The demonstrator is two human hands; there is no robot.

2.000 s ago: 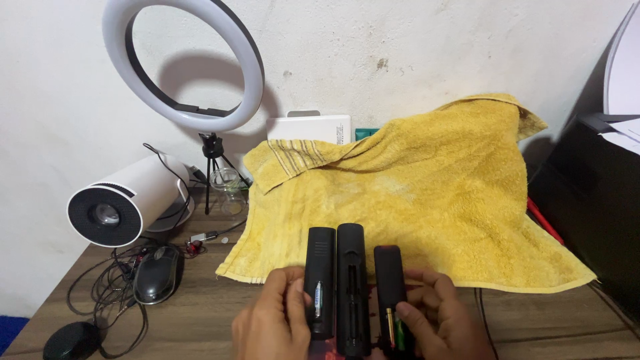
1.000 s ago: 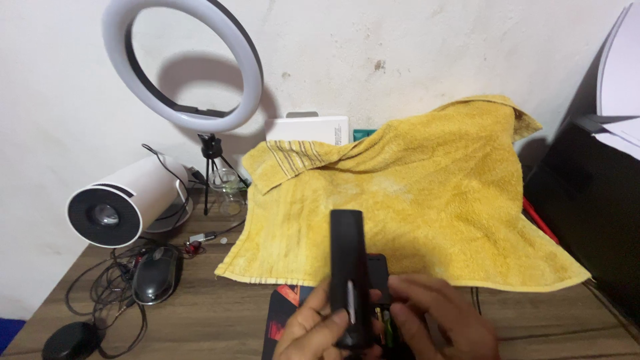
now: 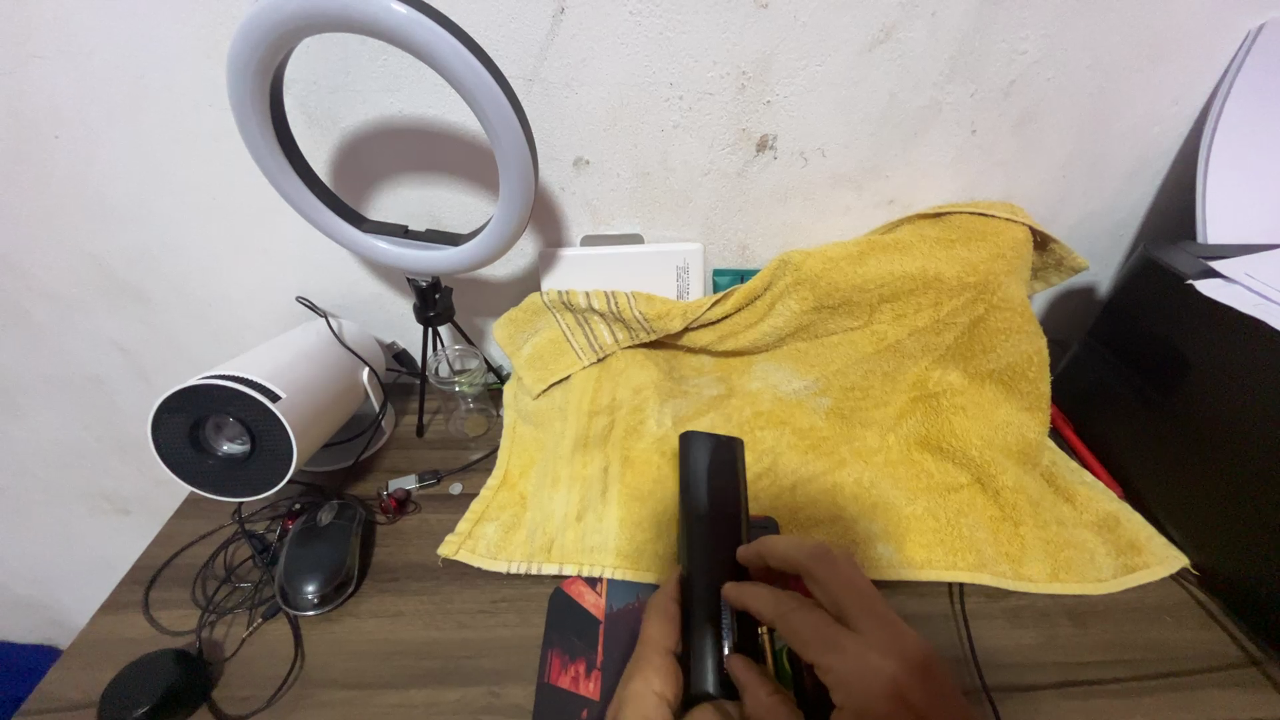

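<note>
A long black plastic case (image 3: 712, 500), like a remote control, stands tilted up in front of the yellow towel (image 3: 800, 400). My left hand (image 3: 648, 655) holds it low down, from the left side and below. The fingertips and thumb of my right hand (image 3: 850, 635) are closed against its right side and lower face, where a small shiny part shows. Behind the case, another black piece (image 3: 765, 525) is mostly hidden by my right fingers. A bit of gold and green shows beneath that hand. A flat item with a dark and red print (image 3: 575, 650) lies under my left hand.
To the left are a white projector (image 3: 290, 400), a ring light (image 3: 510, 170) on a small tripod, a clear glass jar (image 3: 462, 385), tangled cables, a black mouse (image 3: 320, 560) and a round black object (image 3: 155, 685). A white box (image 3: 620, 270) stands by the wall. Papers (image 3: 1240, 150) are at right.
Two seconds ago three black pieces were side by side between my hands; now one is raised in my left hand. My right hand has come in from the right onto the raised case.
</note>
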